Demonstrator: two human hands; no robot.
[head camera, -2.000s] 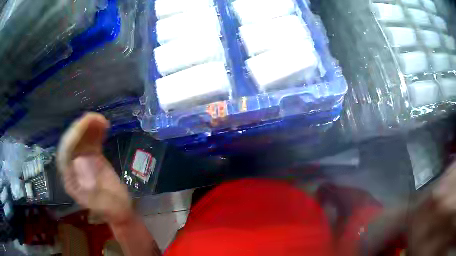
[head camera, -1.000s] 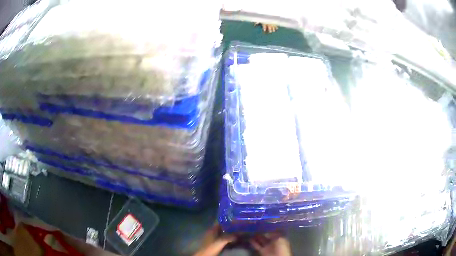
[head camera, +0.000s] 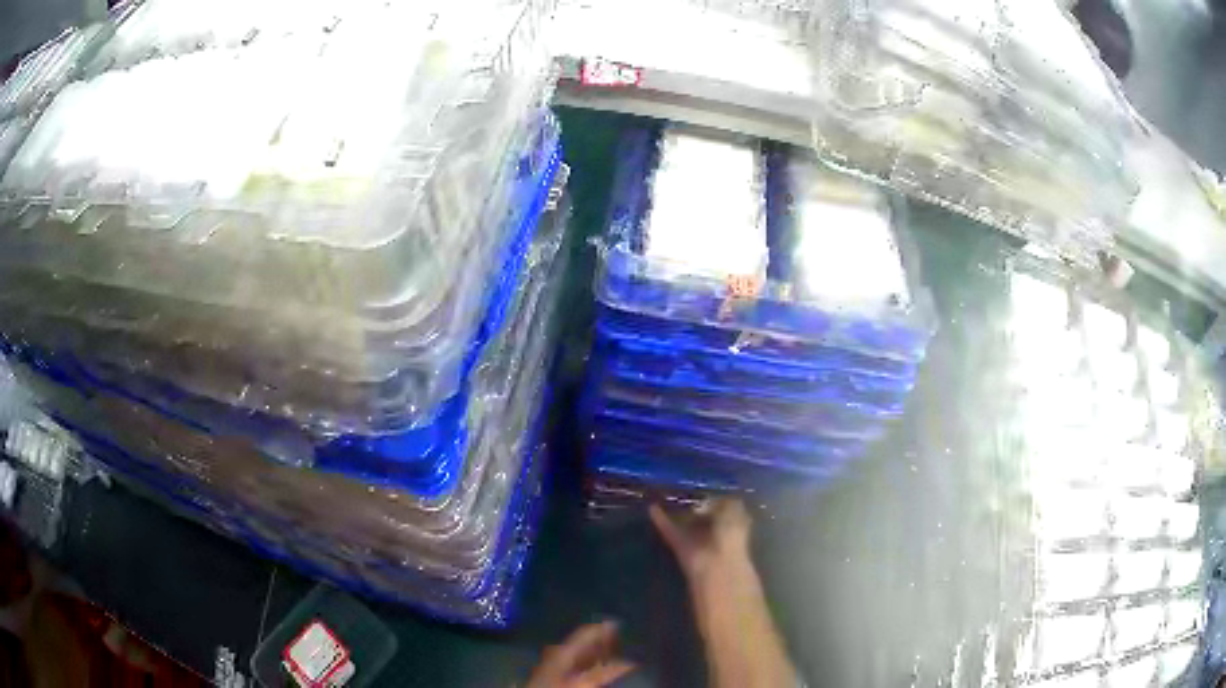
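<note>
A stack of blue trays (head camera: 753, 403) stands in the middle, with white housings (head camera: 709, 202) in two columns in its top tray. My right hand (head camera: 709, 531) is at the stack's lower front edge, touching or nearly touching it; the blurred fingers do not show a clear grip. My left hand (head camera: 585, 659) is low in the picture, cut off by the bottom edge, apart from the stack, fingers loosely spread and empty.
A tall stack of clear and blue trays (head camera: 309, 323) stands left. A labelled clear box (head camera: 319, 651) lies in front of it. Rows of white units (head camera: 1109, 538) lie right. Clear trays or film (head camera: 975, 108) lie at the back right.
The view has shifted. The middle tray stack now appears farther back, with more of its front side showing. My left hand has come away from its front edge; my right hand remains there.
</note>
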